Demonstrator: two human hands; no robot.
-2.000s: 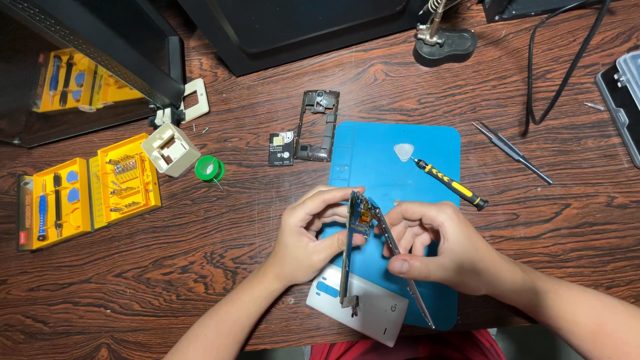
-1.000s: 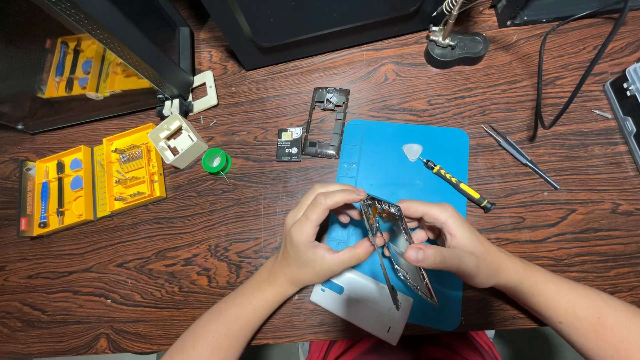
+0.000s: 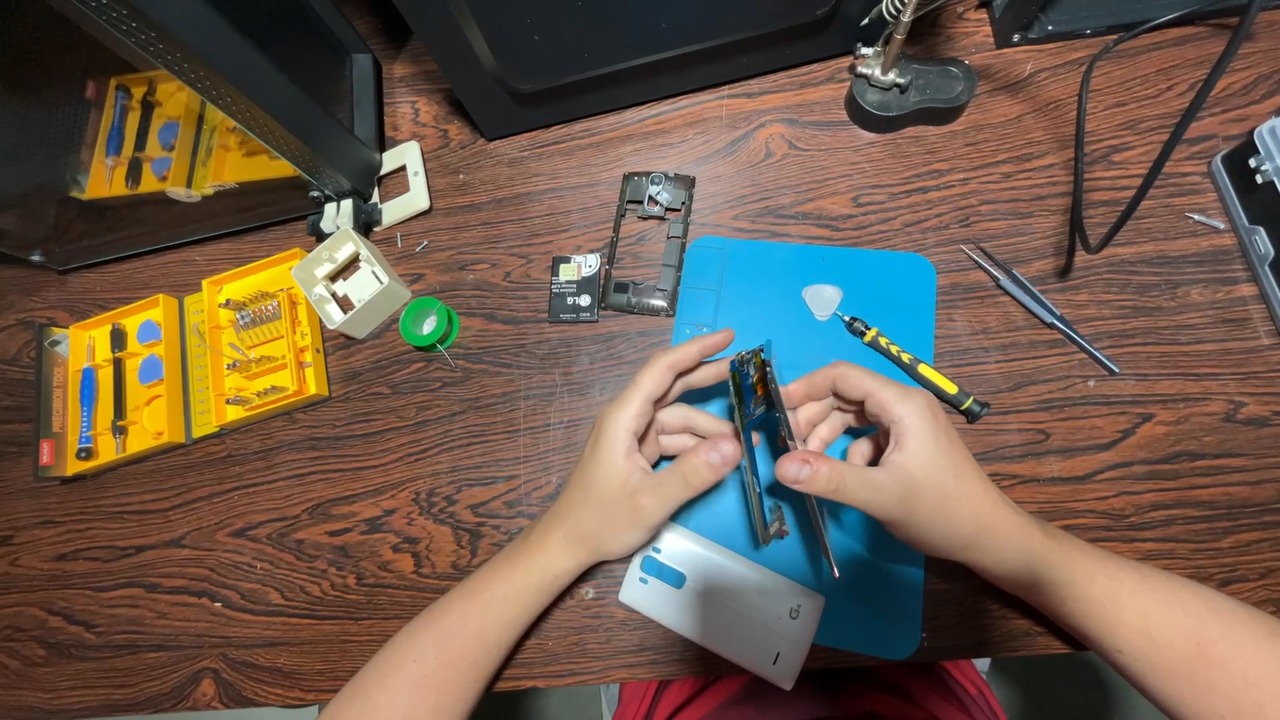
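My left hand [image 3: 660,455] grips a smartphone's circuit board and its frame [image 3: 752,440] by the left side. My right hand [image 3: 870,450] holds the phone's thin front panel [image 3: 805,480] between thumb and fingers. The two parts stand on edge, close at the top and spread apart toward the bottom, above a blue mat [image 3: 880,550]. Below them lies a white LG G4 back cover [image 3: 730,600], partly on the mat. A clear plastic opening pick [image 3: 822,301] and a yellow-and-black screwdriver [image 3: 915,368] rest at the mat's upper right.
A dark phone mid-frame [image 3: 648,245] and an LG battery [image 3: 575,288] lie behind the mat. Tweezers [image 3: 1042,310] are at right. At left are a yellow tool kit [image 3: 185,370], a green spool [image 3: 430,323] and a beige plastic box [image 3: 352,283]. A black stand base [image 3: 911,93] stands behind.
Both hands have turned the phone parts: a second ago their inner faces showed more, and now they are seen nearly edge-on. Both hands keep their hold.
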